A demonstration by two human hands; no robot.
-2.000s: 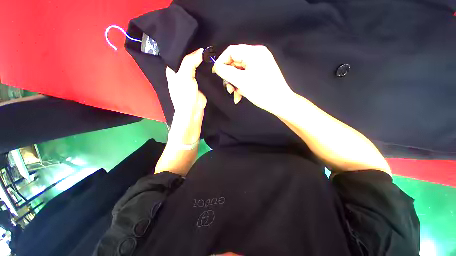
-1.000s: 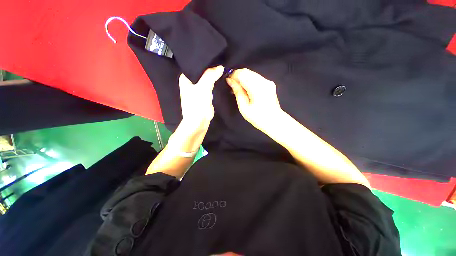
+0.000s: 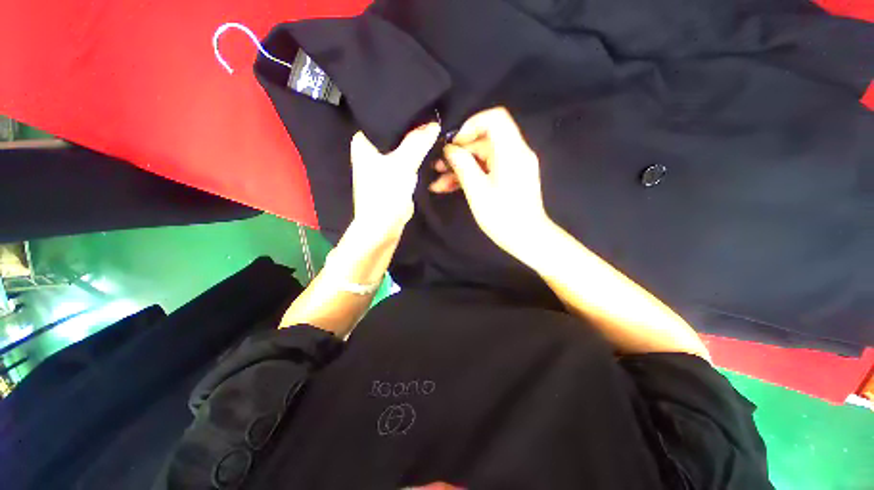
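Note:
The dark coat (image 3: 594, 220) lies across the red cloth. One dark round coat button (image 3: 653, 175) sits on its front, right of my hands. My left hand (image 3: 388, 177) pinches the coat's edge just below the collar (image 3: 402, 77), thumb and finger near a small dark button whose shape is mostly hidden. My right hand (image 3: 494, 172) is close beside it, thumb and forefinger pinched together at a tiny dark bluish glint; whether this is the needle is too small to tell. No thread can be made out.
A pale hanger hook (image 3: 228, 40) and a neck label (image 3: 313, 78) show at the collar. The red cloth (image 3: 144, 96) lies at upper left. Other dark garments (image 3: 86, 191) are at the left, above the green floor (image 3: 182, 268).
Since two seconds ago, the coat and collar have shifted right and down in view. My hands moved with them, and the button once clearly visible between my fingers is now mostly hidden.

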